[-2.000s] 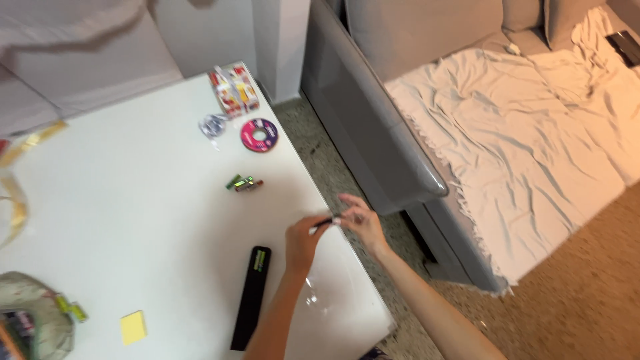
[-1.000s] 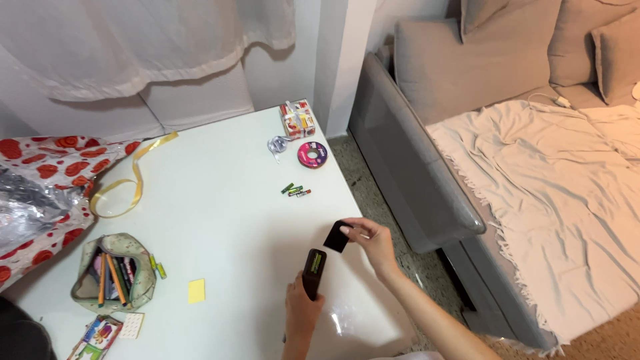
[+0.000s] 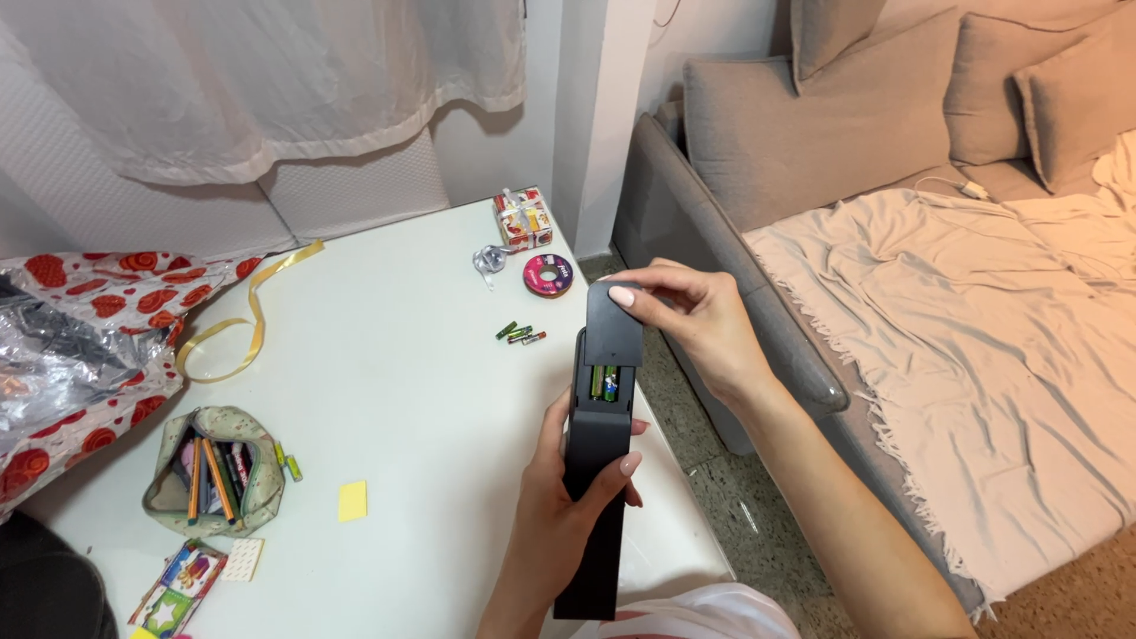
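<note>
A black remote control [image 3: 596, 444] is held upright, back toward me, near the right edge of the white table [image 3: 399, 399]. Around its middle, my left hand [image 3: 577, 497] is closed. Green batteries [image 3: 605, 382] lie side by side in its open battery bay. My right hand [image 3: 688, 319] pinches the top of the black battery cover [image 3: 614, 324], which overlaps the upper part of the bay and leaves the lower part uncovered. Several loose batteries [image 3: 520, 334] lie on the table to the left of the remote.
A ribbon spool [image 3: 548, 275] and a small wrapped box [image 3: 523, 219] sit at the far corner. To the left are a pencil pouch [image 3: 213, 470], yellow sticky notes [image 3: 352, 501], a gold ribbon [image 3: 257, 311] and heart-patterned wrapping [image 3: 98, 355]. A grey sofa [image 3: 745, 293] stands right of the table.
The remote, lying on the table two seconds ago, was in my left hand one second ago and is now raised. The cover, apart from the remote one second ago, now overlaps its battery bay.
</note>
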